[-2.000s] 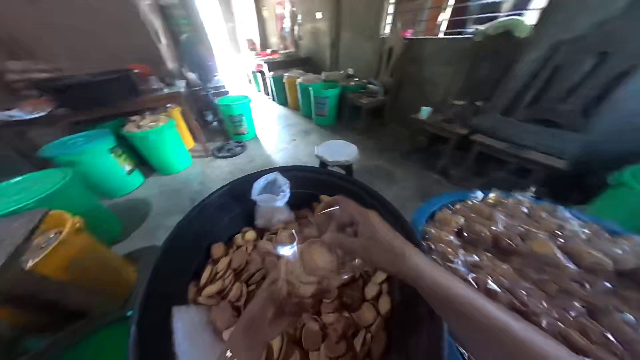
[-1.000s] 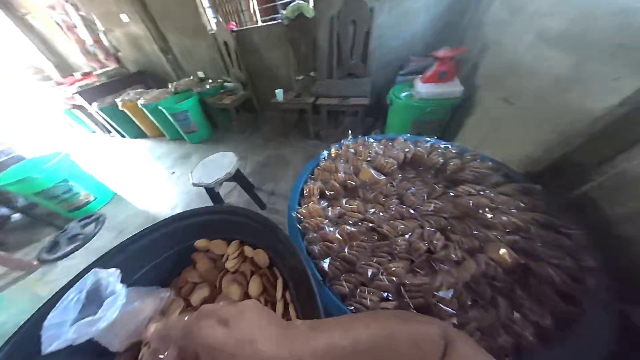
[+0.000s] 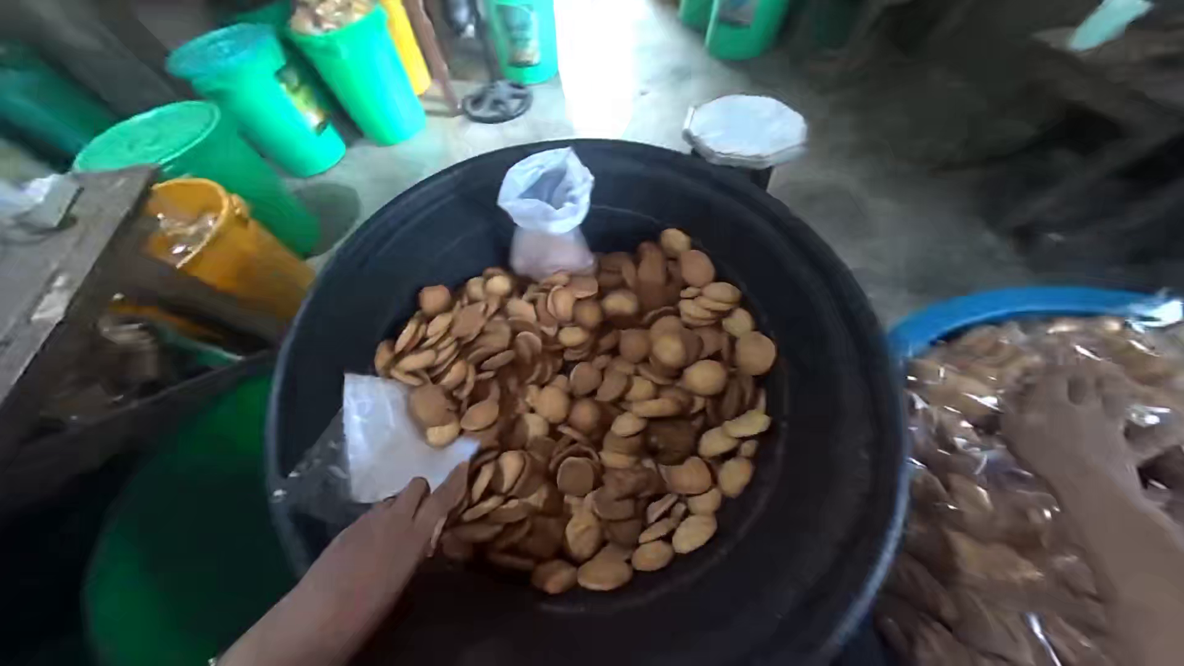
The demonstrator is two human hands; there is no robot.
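Round brown cookies (image 3: pixel 592 398) lie heaped in a large black tub (image 3: pixel 823 370). My left hand (image 3: pixel 398 536) reaches in at the tub's lower left, its fingertips beside the cookies and the lower edge of a white plastic sheet or bag (image 3: pixel 384 439); whether it grips anything is unclear. An open white plastic bag (image 3: pixel 550 208) stands upright at the far side of the cookies. At the right, my right hand (image 3: pixel 1073 416) rests over clear packets of cookies (image 3: pixel 980 536) in a blue-rimmed tub (image 3: pixel 1027 301); its fingers are blurred.
A white-topped stool (image 3: pixel 747 129) stands just beyond the black tub. Several green bins (image 3: pixel 264 102) and a yellow bucket (image 3: pixel 227 250) are at the left, near the corner of a wooden table (image 3: pixel 74 259). A green tub (image 3: pixel 199 527) sits close to the black tub's left side.
My right hand, over the black tub two seconds ago, is now over the packets in the blue-rimmed tub. The view has swung right and then back left and down.
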